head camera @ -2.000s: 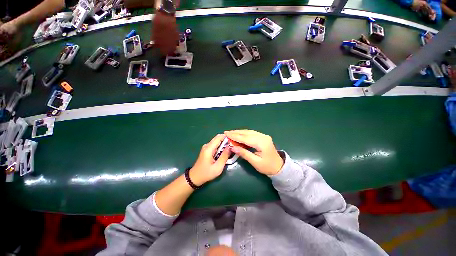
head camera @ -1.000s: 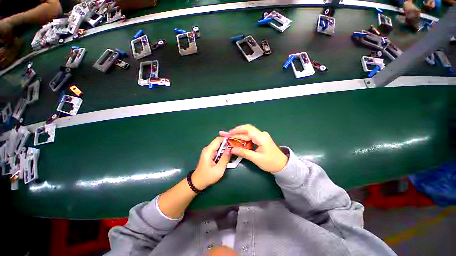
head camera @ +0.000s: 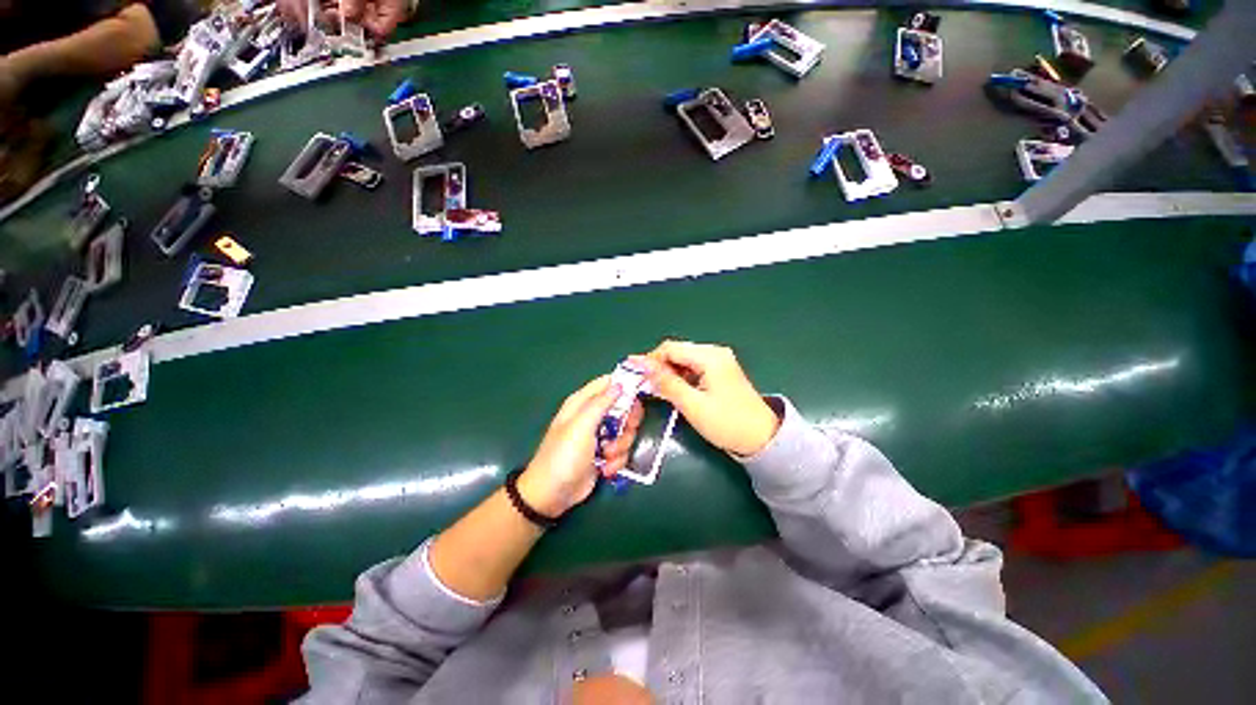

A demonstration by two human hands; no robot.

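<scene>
A white housing (head camera: 667, 448) with a large open window is held above the green worktop, tilted, its frame showing below my fingers. My left hand (head camera: 568, 449) grips it by its left side, over a strip with dark blue and white parts. A bit of blue shows under the housing by my left fingertips. My right hand (head camera: 709, 395) has its thumb and fingers pinched at the upper end of the housing, by a small white part. What my right fingertips hold is too small to tell.
The green belt (head camera: 579, 207) behind the pale metal strip (head camera: 620, 273) carries several housings with blue cells. Stacked housings (head camera: 83, 466) lie at the left edge. More are heaped at the far left, by another person's hand (head camera: 372, 17). A grey post (head camera: 1143, 124) stands right.
The orange piece seen between my hands no longer shows. My right fingers have closed at the housing's top, and more of its window shows. Belt units have shifted slightly right in view.
</scene>
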